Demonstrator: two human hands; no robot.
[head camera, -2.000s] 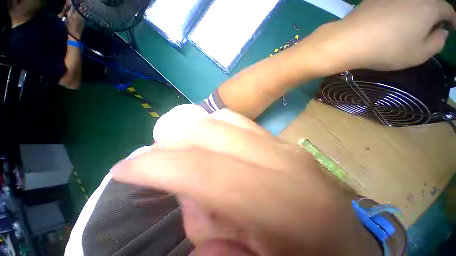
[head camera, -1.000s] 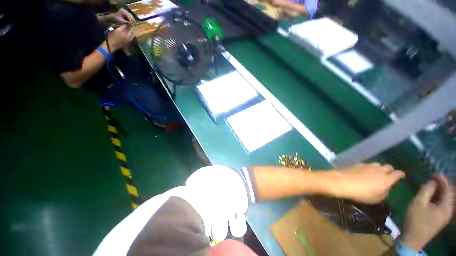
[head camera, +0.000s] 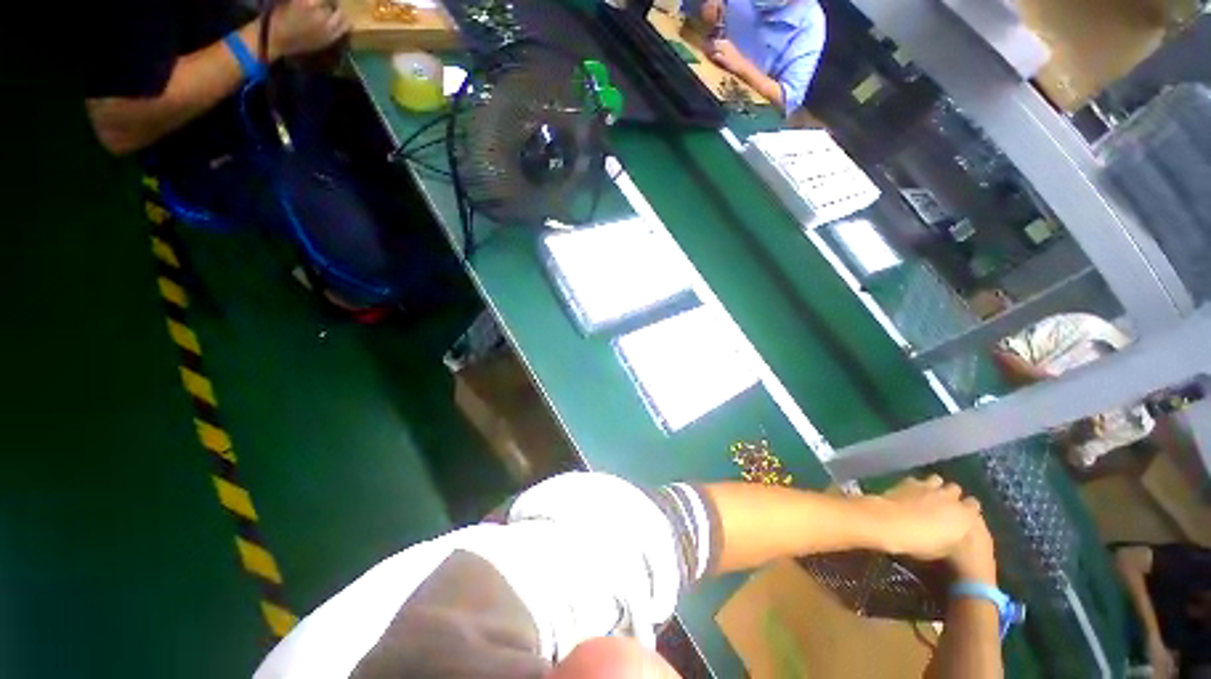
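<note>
My left hand (head camera: 923, 517) is above the back of the square black fan (head camera: 866, 584), its fingers meeting my right hand. My right hand (head camera: 973, 541) wears a light blue wrist strap (head camera: 993, 604). What the hands hold, if anything, is too small to tell. The fan stands at the back of the tan cardboard (head camera: 784, 630), partly hidden by my left forearm. A faint green strip (head camera: 784, 645) lies on the cardboard near the lower edge. A pile of small yellow-and-black parts (head camera: 760, 462) lies on the green bench beyond my left forearm.
Two white rectangles, one a tray (head camera: 622, 272) and one a sheet (head camera: 688, 369), lie left on the bench. A round black desk fan (head camera: 531, 139) stands farther left. Grey metal posts (head camera: 1009, 398) rise behind my hands. Other people sit along the line, one in a blue shirt (head camera: 777, 47).
The view has swung up and along the line. My right hand has moved from close before the camera to beside my left hand. The two hands, apart a second ago, now meet.
</note>
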